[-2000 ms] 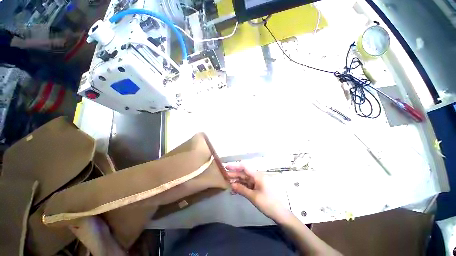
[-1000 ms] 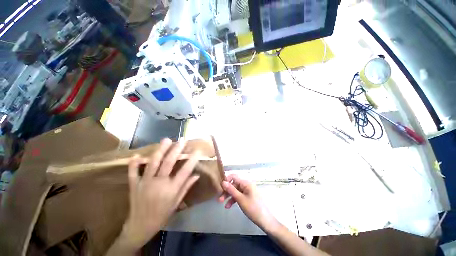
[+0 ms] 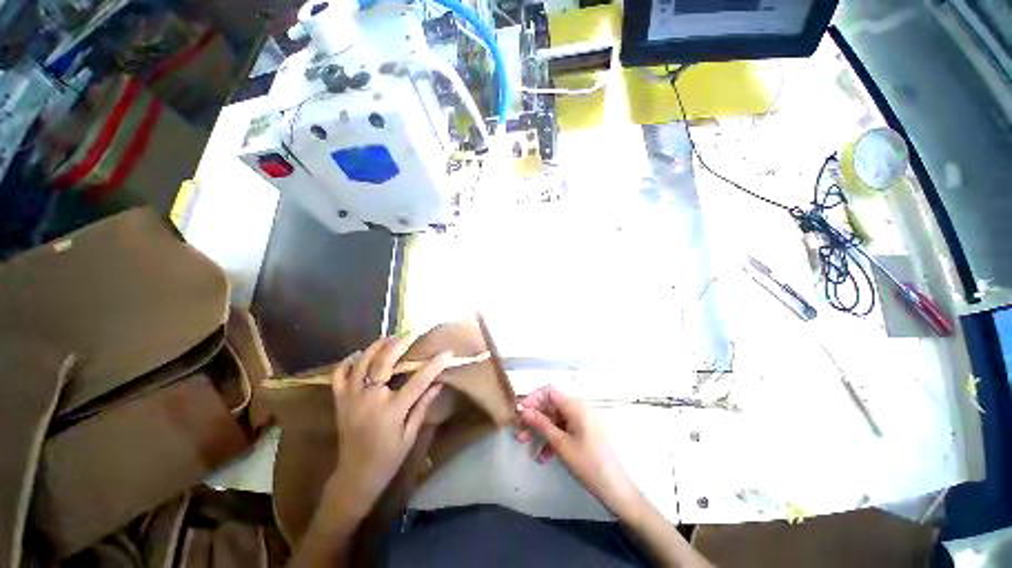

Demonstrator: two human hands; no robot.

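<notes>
A brown bag body (image 3: 464, 395) lies over the table's front edge, left of centre. A tan binding strip (image 3: 302, 381) runs along it towards a flat reddish-brown edge (image 3: 498, 368) at its right end. My left hand (image 3: 377, 408) lies on top of the bag body with spread fingers over the strip, pressing or holding it. My right hand (image 3: 552, 426) pinches the lower end of the reddish-brown edge between thumb and fingers. The underside of the bag body is hidden.
The white sewing machine head (image 3: 372, 150) stands behind at left. Stacked brown bag bodies (image 3: 122, 322) lie at left. At right are slim metal tools (image 3: 782, 291), a black cable (image 3: 846, 266), a red-handled screwdriver (image 3: 930, 311) and a tape roll (image 3: 877, 161). A black-framed screen (image 3: 727, 24) is at the top.
My left hand has come from beneath the bag body onto its top, then moved slightly right along the strip. My right hand stays at the reddish-brown edge. The camera view has shifted.
</notes>
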